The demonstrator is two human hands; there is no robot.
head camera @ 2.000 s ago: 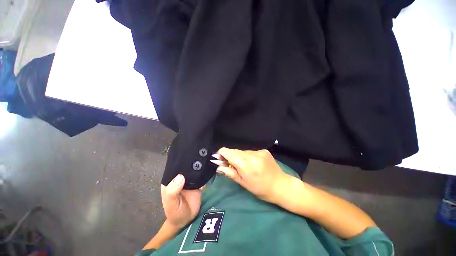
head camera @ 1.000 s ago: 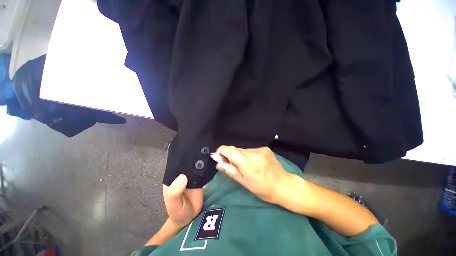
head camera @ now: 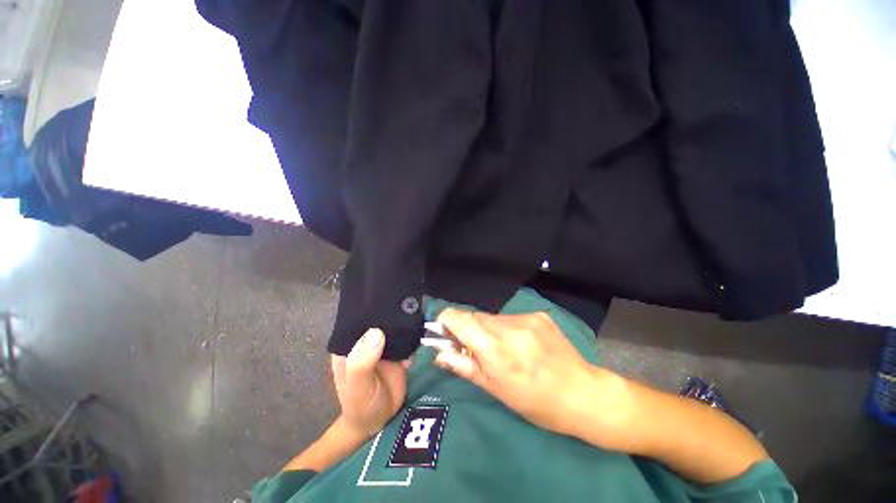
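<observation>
A large black jacket [head camera: 589, 147] lies over the table and hangs over its near edge. My left hand [head camera: 371, 385] grips the end of the sleeve cuff [head camera: 383, 300], thumb on top. One round cuff button [head camera: 411, 306] shows clearly; the cloth below it is too dark to read. My right hand [head camera: 511, 359] is beside the cuff's right edge, fingers closed on a small pale pointed tool [head camera: 433, 337], likely thread snips, mostly hidden in the fingers. Its tips are at the cuff edge; whether they touch it is unclear.
The white table [head camera: 187, 118] spans behind the jacket. Another dark garment [head camera: 128, 221] hangs at its left end near a blue item [head camera: 15, 147]. Metal legs or bars stand on the grey floor [head camera: 226, 334] at lower left. A blue crate-like object [head camera: 884, 383] is at the right edge.
My right hand has moved slightly down along the cuff edge, and the tool's tips show more clearly than one second ago. Only one cuff button is now clear; two were before.
</observation>
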